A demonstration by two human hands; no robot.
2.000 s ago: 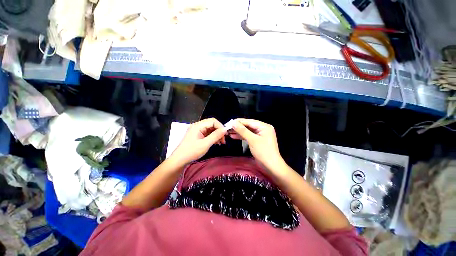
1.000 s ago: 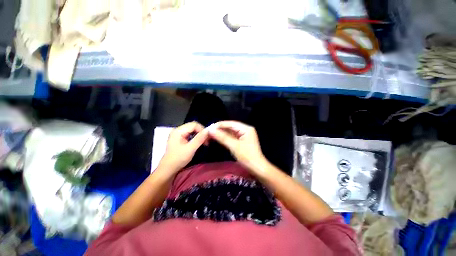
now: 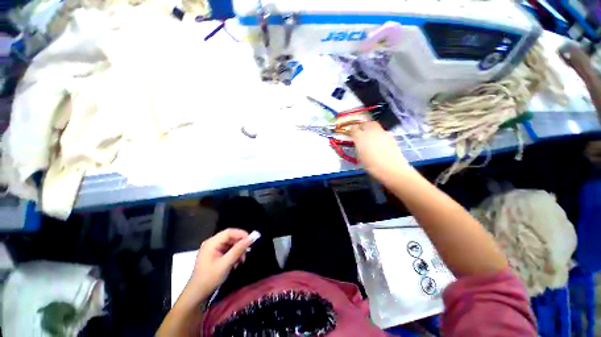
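My left hand (image 3: 219, 260) is above my lap, with a small white piece of tape or cloth (image 3: 254, 235) pinched between thumb and finger. My right hand (image 3: 373, 146) is on the handles of the fabric shears (image 3: 344, 146), which lie on the white table with the blades pointing left. My fingers cover part of the orange and red loops, and their grip cannot be made out. A thin red tool (image 3: 360, 110) lies just behind the shears.
Cream fabric (image 3: 82, 99) is heaped at the left. The white "JACK" sewing machine (image 3: 395, 49) stands at the back. Beige ties (image 3: 471, 115) hang over the table edge at the right. A plastic-wrapped packet (image 3: 402, 270) and a cloth bundle (image 3: 527, 230) are right of my lap.
My hands have parted. My right hand has moved forward and right to the shears, while my left stays near the lap with the white piece. The view has tilted up, showing the machine.
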